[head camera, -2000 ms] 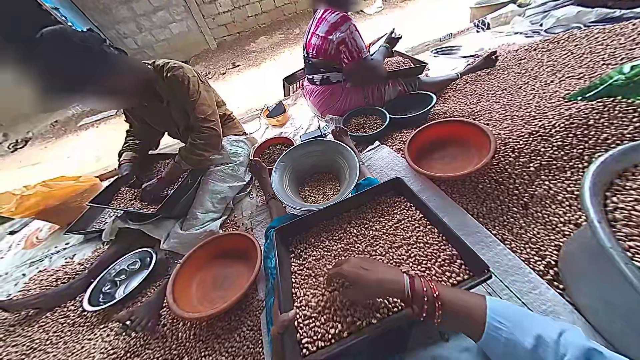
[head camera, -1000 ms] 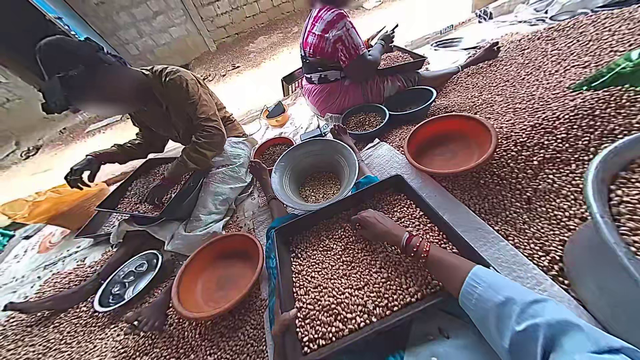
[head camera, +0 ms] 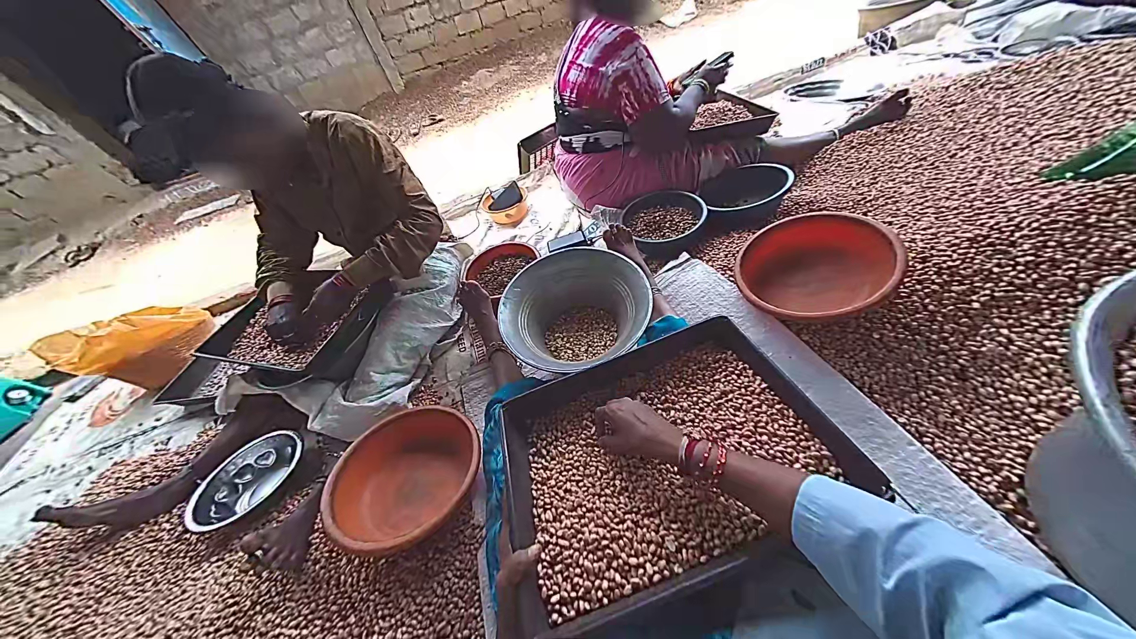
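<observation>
A black rectangular tray [head camera: 843, 435] full of brown nuts or seeds [head camera: 621, 541] lies tilted across my lap. My right hand [head camera: 637, 429], with red and white bangles at the wrist, rests on them near the tray's middle, fingers curled down; whether it pinches any is hidden. At the tray's left edge my left hand [head camera: 517, 568] grips the rim, partly cut off by the tray. Just beyond the tray, between my feet, stands a metal basin [head camera: 524, 306] with some nuts at its bottom.
Orange bowls [head camera: 399, 479] [head camera: 821, 266] flank the tray. A co-worker [head camera: 346, 195] at left has both hands in another tray; a second person [head camera: 612, 115] holds a phone-like object. A steel plate [head camera: 244, 479], dark bowls [head camera: 745, 191], a large metal vessel [head camera: 1087, 355] and spread nuts lie around.
My right hand has moved left across the nuts from the tray's upper right part. The left co-worker's raised hand has come down into their tray.
</observation>
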